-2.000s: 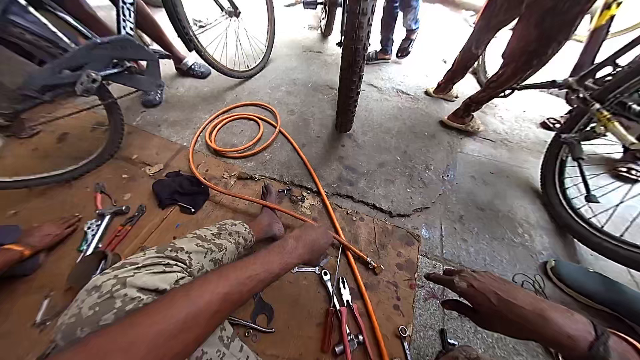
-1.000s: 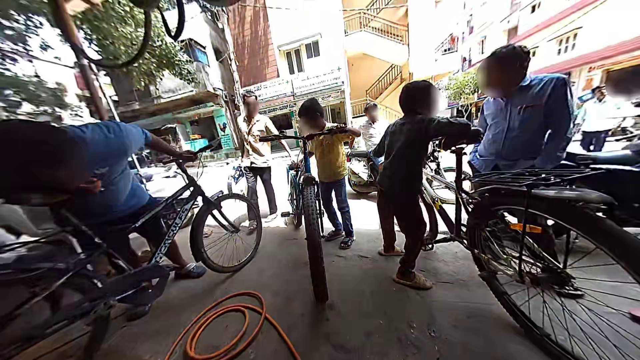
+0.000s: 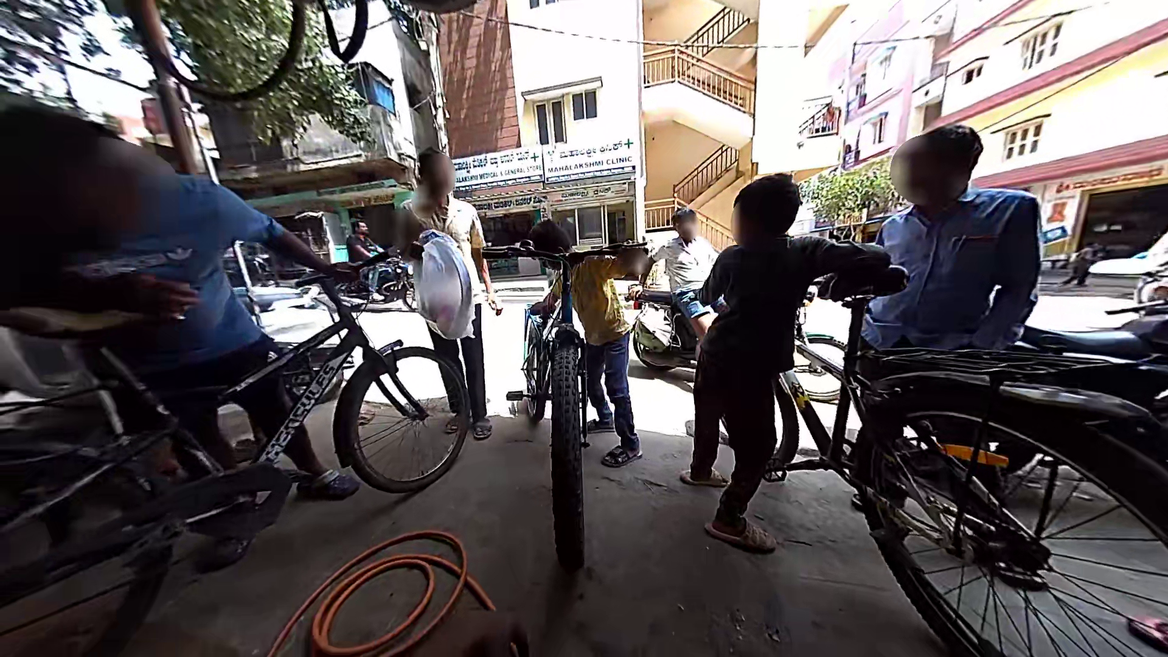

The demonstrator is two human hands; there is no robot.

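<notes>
Neither my left hand nor my right hand can be made out; a dark blurred shape at the bottom edge, by the hose, cannot be identified. An orange hose lies in loops on the grey floor. Behind it a bicycle stands with its knobby front tyre facing me. To the left is a black bicycle with lettering on its frame. On the right stands another bicycle, its rear wheel close to me, with a black rear carrier and an orange reflector.
A person in blue leans over the left bicycle. One in yellow is behind the middle one. A person in dark clothes and one in a blue shirt stand by the right bicycle. Another holds a plastic bag.
The view has swung up from the floor to the street, so my hands and the tools have left it. In the last second, the person with the plastic bag has come nearer.
</notes>
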